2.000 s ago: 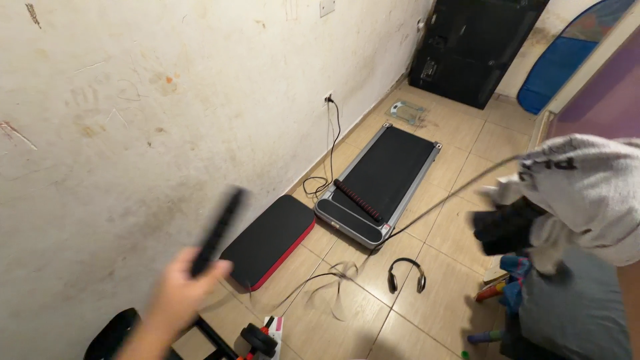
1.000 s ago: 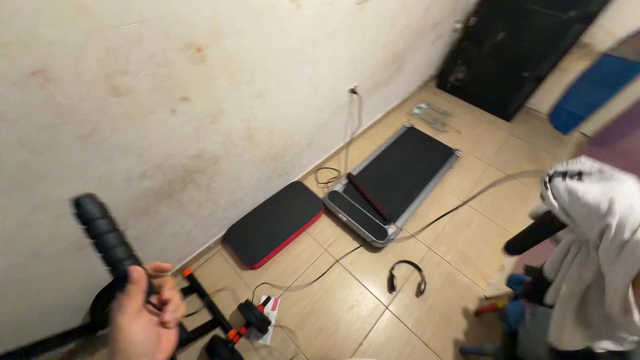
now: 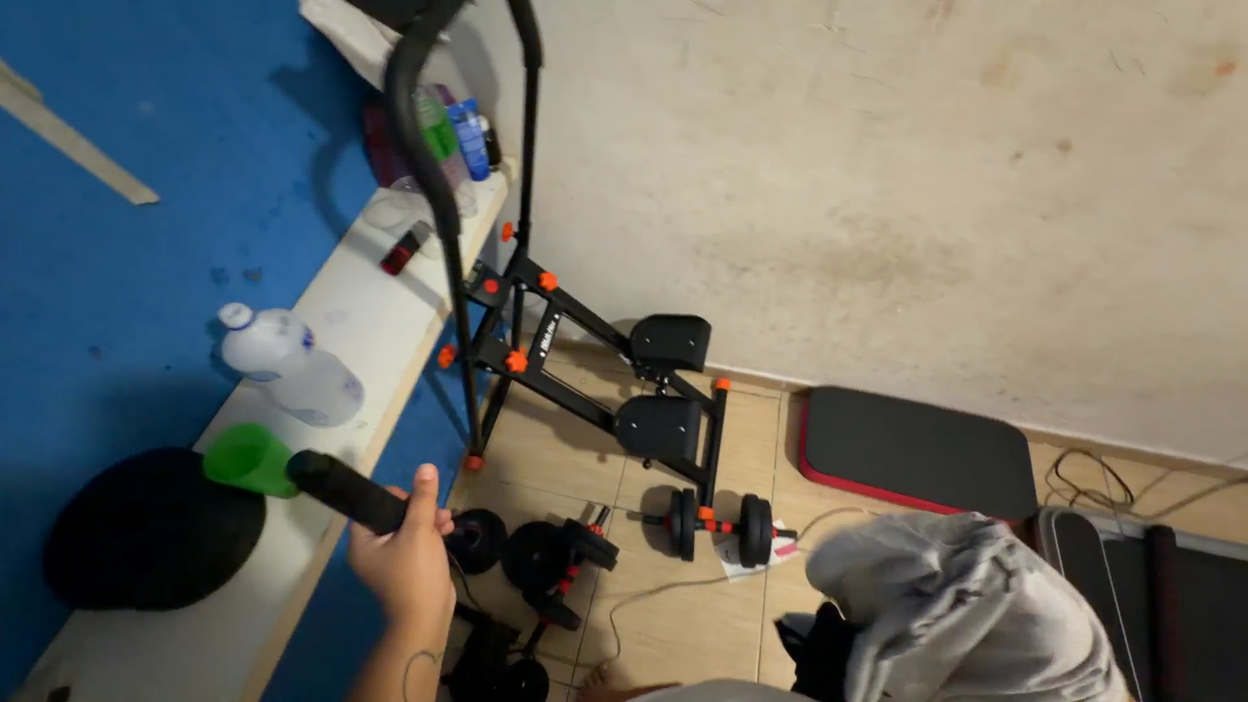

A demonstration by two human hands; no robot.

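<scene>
My left hand [image 3: 405,556] is closed around a black cylindrical handle [image 3: 341,490], its free end pointing up and left beside a green plastic cup [image 3: 249,458] on a white shelf. Whether handle and cup touch cannot be told. At the lower right hangs a bundle of light grey cloth [image 3: 965,604] with a black piece [image 3: 824,648] at its left side. My right hand does not show; whether it is under the cloth cannot be told.
The white shelf [image 3: 322,283] holds a plastic bottle [image 3: 292,366], a black round item [image 3: 156,531] and toiletries. Beside it stands a black stepper machine [image 3: 575,380]. Dumbbells [image 3: 721,526], a padded board [image 3: 916,448], a cable and a walking pad [image 3: 1199,604] lie on the tiles.
The view has swung left to the shelf and stepper. My left hand still holds the black handle. The grey cloth now hangs over the lower right, near the walking pad in view.
</scene>
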